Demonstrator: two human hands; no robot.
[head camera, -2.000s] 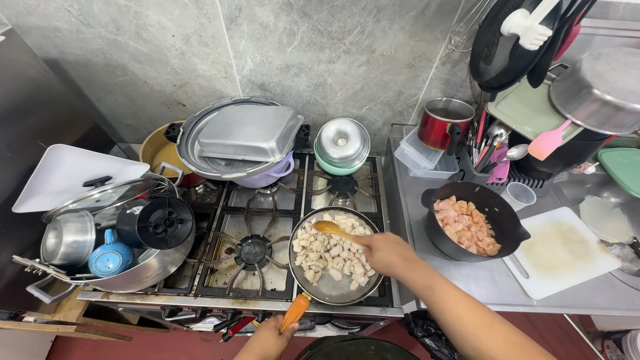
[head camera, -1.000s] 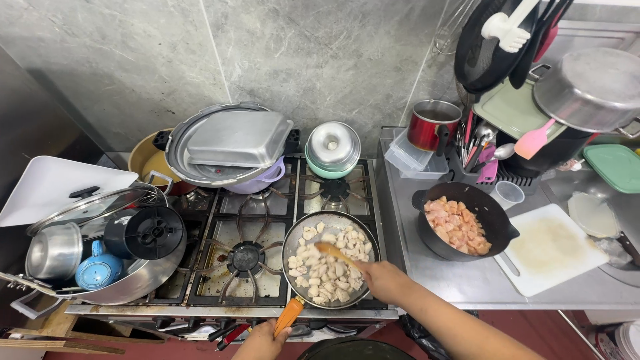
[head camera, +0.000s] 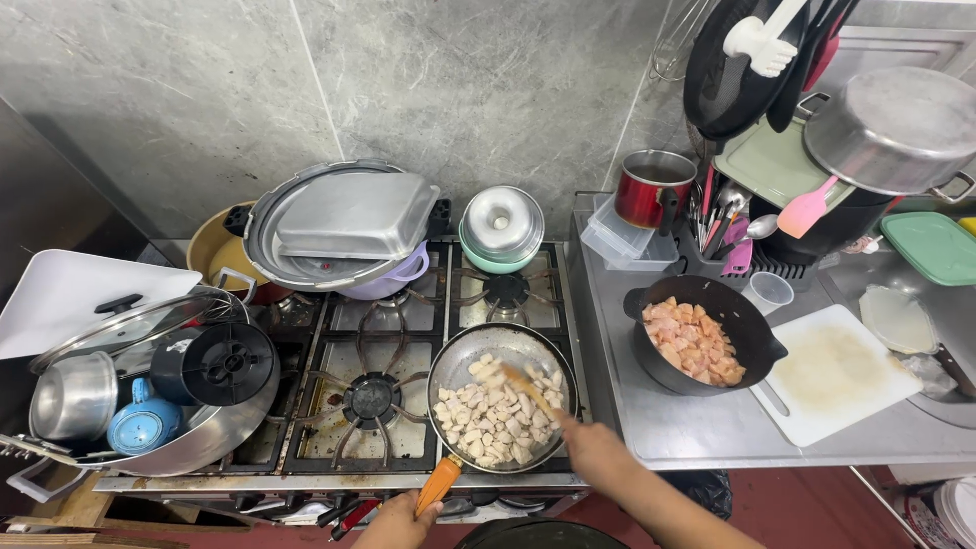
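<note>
A frying pan (head camera: 457, 358) sits on the front right burner, with pale diced meat (head camera: 496, 419), perhaps chicken, spread over its middle and front. My left hand (head camera: 398, 520) grips the pan's orange handle (head camera: 438, 485) at the front edge of the stove. My right hand (head camera: 591, 446) is closed around a wooden spoon (head camera: 530, 390), whose head is among the pieces near the pan's centre. On the counter to the right, a black pot (head camera: 762, 354) holds raw pink diced meat (head camera: 690, 343). Beside that pot lies a white cutting board (head camera: 831, 374) with a wet stain.
Left of the burners, a large metal pot (head camera: 206, 442) is piled with cookware. Behind stand a lidded pressure-cooker-like pot (head camera: 343, 221) and a ring mould (head camera: 503, 221) on a green bowl. A red metal mug (head camera: 648, 191) and a utensil holder (head camera: 701, 263) stand at the counter's back.
The wooden spoon has moved through the meat, and bare pan now shows at the back left. My left hand has stayed on the handle.
</note>
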